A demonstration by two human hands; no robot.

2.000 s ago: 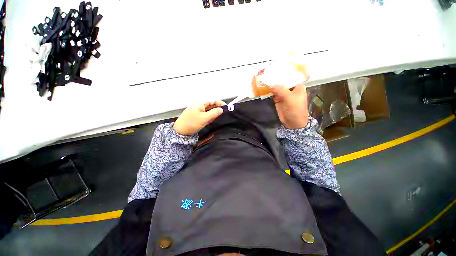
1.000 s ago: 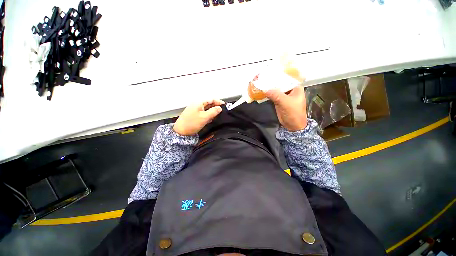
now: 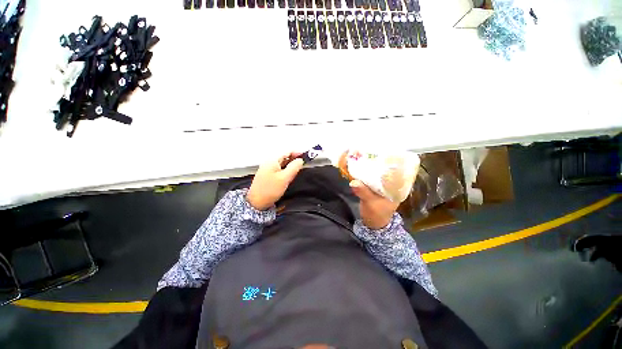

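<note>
My left hand (image 3: pixel 274 180) pinches a black strap tab (image 3: pixel 312 154) at the table's front edge; a pale round dot shows near its free end. My right hand (image 3: pixel 374 204) holds the glue bottle (image 3: pixel 390 174), whitish with an orange neck and red mark, lying tilted with its neck to the left. Its pale nozzle (image 3: pixel 330 161) is hard to make out against the table and sits close to the tab; I cannot tell whether they touch. Rows of black tabs (image 3: pixel 358 29) lie at the far side. A heap of loose tabs (image 3: pixel 106 68) lies at the left.
A small open carton (image 3: pixel 472 15) and bluish-grey shiny clusters (image 3: pixel 505 31) are at the far right. More black tabs (image 3: pixel 8 48) lie at the far left edge. A white crumpled scrap (image 3: pixel 66 76) is beside the heap. An open cardboard box (image 3: pixel 490 178) stands below the table.
The view has shifted so both rows of tabs and the carton show. The bottle has drawn back from the tab and turned, and the held tab now shows more of its length, raised over the table edge.
</note>
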